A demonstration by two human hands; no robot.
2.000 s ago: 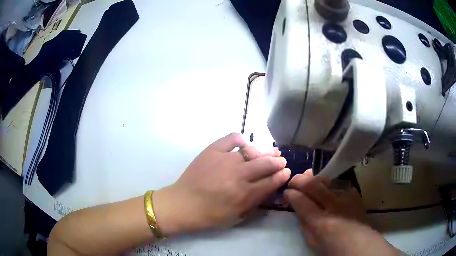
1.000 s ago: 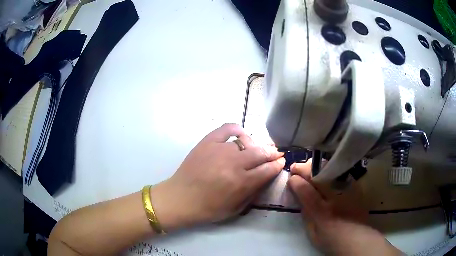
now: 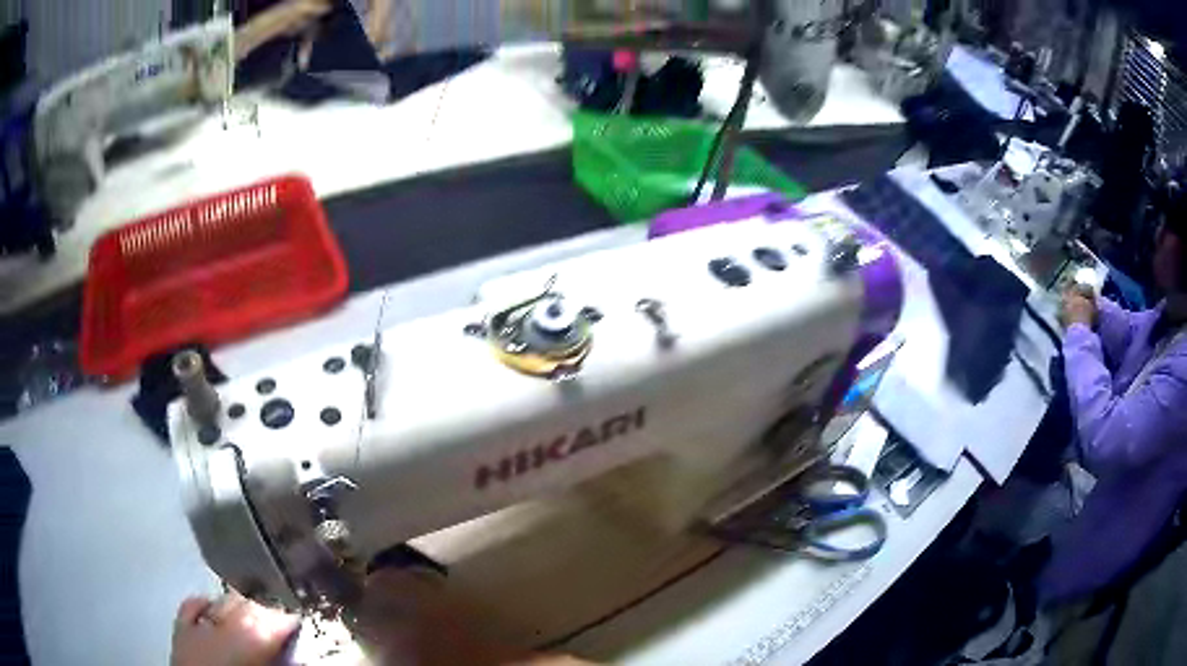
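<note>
The white sewing machine [image 3: 690, 390] marked HIKARI lies across the middle, its needle end at lower left. My left hand [image 3: 234, 632] is at the bottom edge beside the needle area, with only the fingers showing, blurred and cut off. My right hand [image 3: 449, 627] is under the machine head, dim, blurred and cut off by the bottom edge. The needle, foot and any cloth at my fingertips cannot be made out in the glare. A small dark shape shows under the head, too unclear to name.
Blue-handled scissors [image 3: 840, 514] lie right of the machine. A red basket [image 3: 215, 280] and a green basket [image 3: 677, 163] stand behind it. Dark cloth [image 3: 976, 332] lies beyond the purple end. A person in a purple top [image 3: 1126, 416] works at another machine at right.
The view has swung up and right, bringing the whole machine, baskets, scissors and the other person into view. My hands now sit at the bottom edge. The dark piece under my fingertips no longer shows.
</note>
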